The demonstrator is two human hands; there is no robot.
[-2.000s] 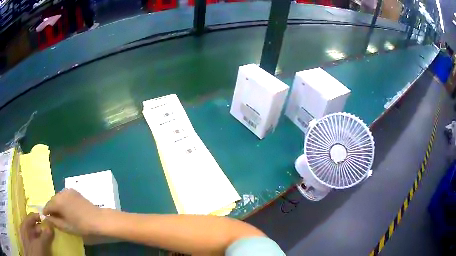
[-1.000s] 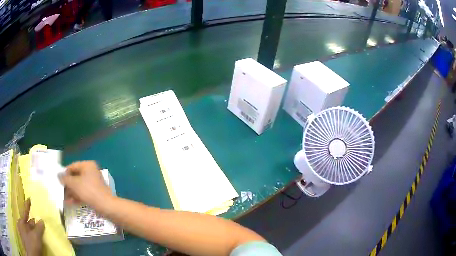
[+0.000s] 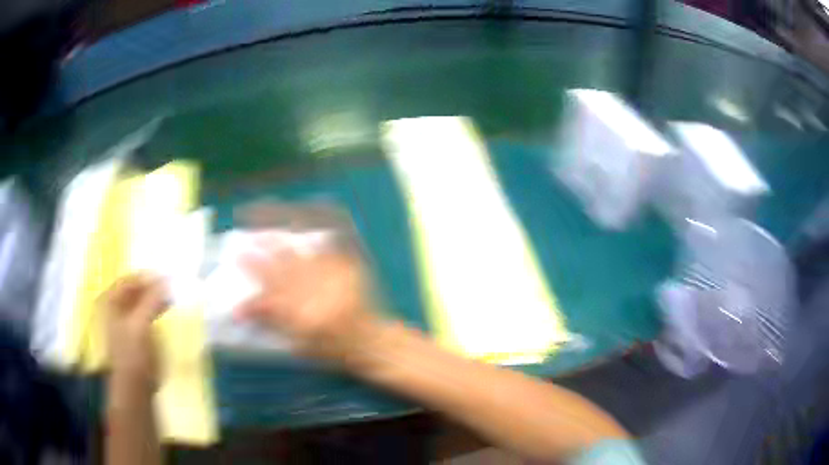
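The frame is strongly blurred. A white product box (image 3: 232,295) lies flat on the green bench at centre left. My right hand (image 3: 304,286) is over its right part, fingers spread; whether it touches the box or holds a label cannot be told. My left hand (image 3: 134,304) is at the label sheets (image 3: 154,232) left of the box, its fingers curled by the white strip; its grip is unclear. Yellow backing paper (image 3: 188,390) hangs below beside that hand. Small print is unreadable.
A second stack of white strips with yellow edges (image 3: 477,245) lies right of the box. Two white boxes (image 3: 604,159) (image 3: 718,162) stand at the right, behind a white desk fan (image 3: 732,295). Clear plastic (image 3: 136,141) is behind the left sheets. The bench's front edge runs below.
The view has swung left, so things appear further right. My right hand has moved from the left sheets to over the box, its fingers now spread. My left hand remains by the sheets.
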